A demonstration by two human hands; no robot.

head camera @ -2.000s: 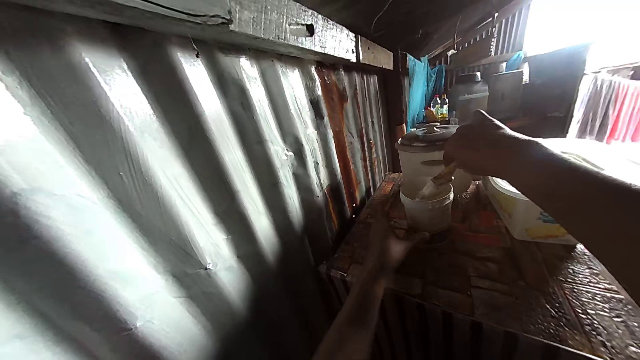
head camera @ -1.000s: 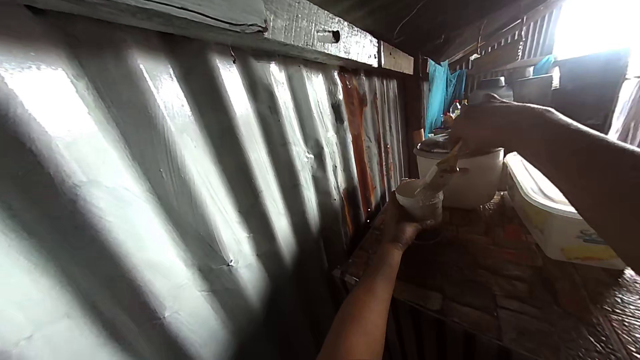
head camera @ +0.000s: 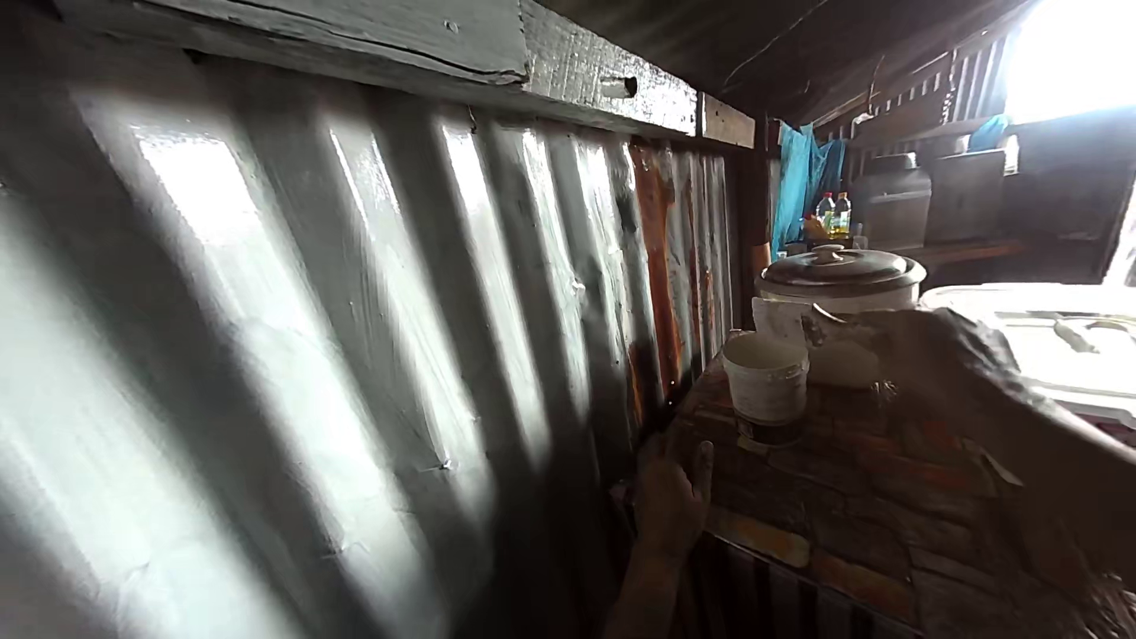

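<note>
A small white plastic tub (head camera: 765,377) stands on the tabletop with a brick or stone pattern (head camera: 852,479). My left hand (head camera: 670,501) is at the table's corner by the wall, below the tub, with its thumb apart and nothing seen in it. Right of the tub, my blurred right hand (head camera: 865,346) is closed around what looks like a paintbrush (head camera: 781,319); its pale end lies just behind the tub's rim. Glossy grey paint covers much of the corrugated metal wall (head camera: 373,293) at the left.
Behind the tub stands a large white container with a lidded top (head camera: 839,266). A white lidded box (head camera: 1038,328) is at the right. Farther back are bottles (head camera: 834,213), a large jug (head camera: 896,200) and blue netting (head camera: 794,186). A wooden beam (head camera: 603,71) runs above the wall.
My left hand, around the tub one second ago, has let go and lies lower by the table's corner. The brush is out of the tub, still in my right hand.
</note>
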